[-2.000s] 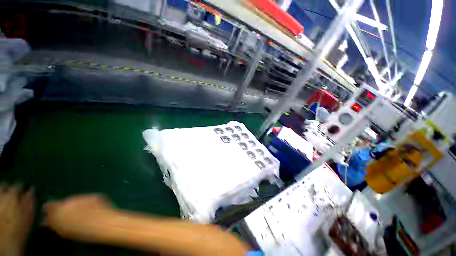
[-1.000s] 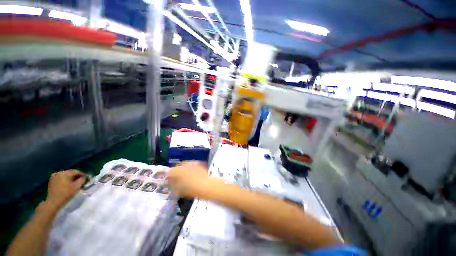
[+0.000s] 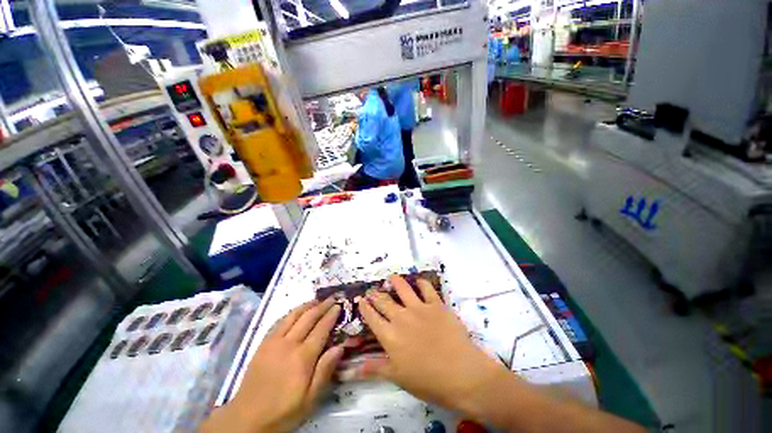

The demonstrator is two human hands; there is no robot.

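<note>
The red-brown press fixture [image 3: 360, 342] lies on the white press table [image 3: 355, 224], mostly covered by my hands. My left hand [image 3: 292, 359] rests on its left side, fingertips at a pale ring seat or part [image 3: 347, 315]. My right hand [image 3: 419, 338] lies over its right side, fingers bent downward and slightly spread. Whether either hand grips a part is hidden under the fingers. The white parts tray [image 3: 152, 380] at the lower left carries two rows of dark ring-shaped parts [image 3: 157, 342].
The yellow press head [image 3: 258, 135] hangs behind left, beside the control panel [image 3: 199, 118]. A blue crate [image 3: 250, 258] stands left of the table. Dark bins [image 3: 446, 182] are at the back. Press buttons [image 3: 436, 427] line the front edge. Blue-smocked people [image 3: 381, 139] are beyond.
The view has swung right from the tray to the press table. Both hands have left the tray's rows of parts and are now on the fixture.
</note>
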